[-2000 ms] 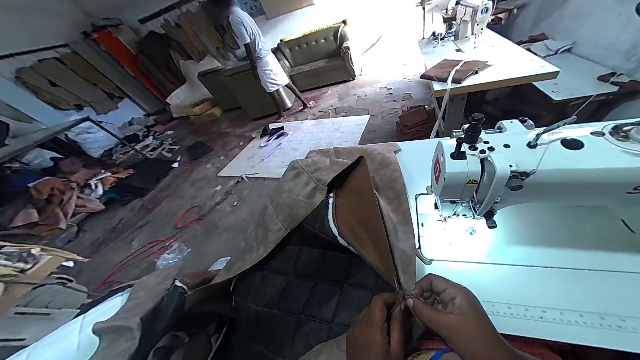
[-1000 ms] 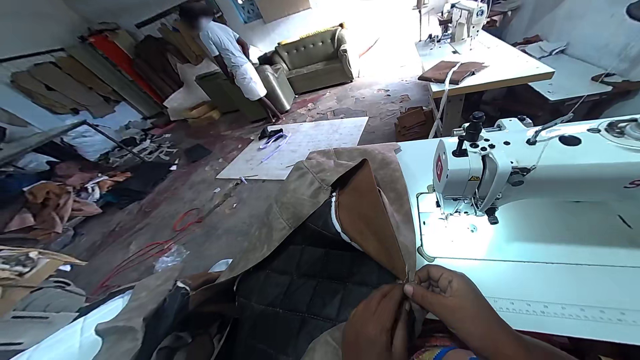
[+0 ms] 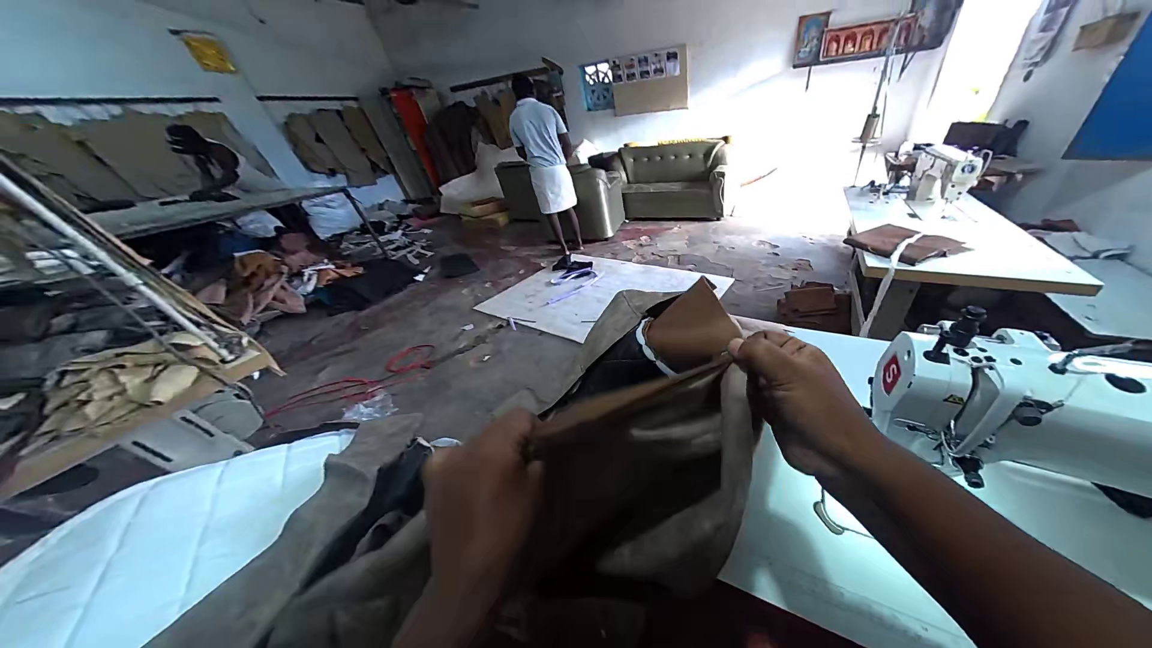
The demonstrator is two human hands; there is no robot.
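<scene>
A brown leather-like garment piece (image 3: 666, 468) with a dark lining is stretched between my two hands, its edge pulled taut. My left hand (image 3: 486, 495), slightly blurred, grips the edge at lower centre. My right hand (image 3: 792, 387) pinches the same edge farther up and to the right, beside the sewing machine. A smooth tan-brown panel (image 3: 693, 328) rises behind the edge, with a white strip along its left side. White quilted padding (image 3: 180, 522) spreads at lower left beside the grey-brown material. The white sewing machine (image 3: 999, 396) stands right of my right hand, over its pale table.
Another sewing machine (image 3: 945, 175) stands on a table (image 3: 1035, 261) at the upper right. A pale board (image 3: 594, 297) lies on the floor. One person (image 3: 540, 144) stands near the sofas (image 3: 675, 175); another (image 3: 207, 162) is at a left bench. A red cable (image 3: 360, 387) runs across the floor.
My hands were close together at the garment's edge; now they are apart, with the left farther left and the edge stretched between them. The view has tilted up.
</scene>
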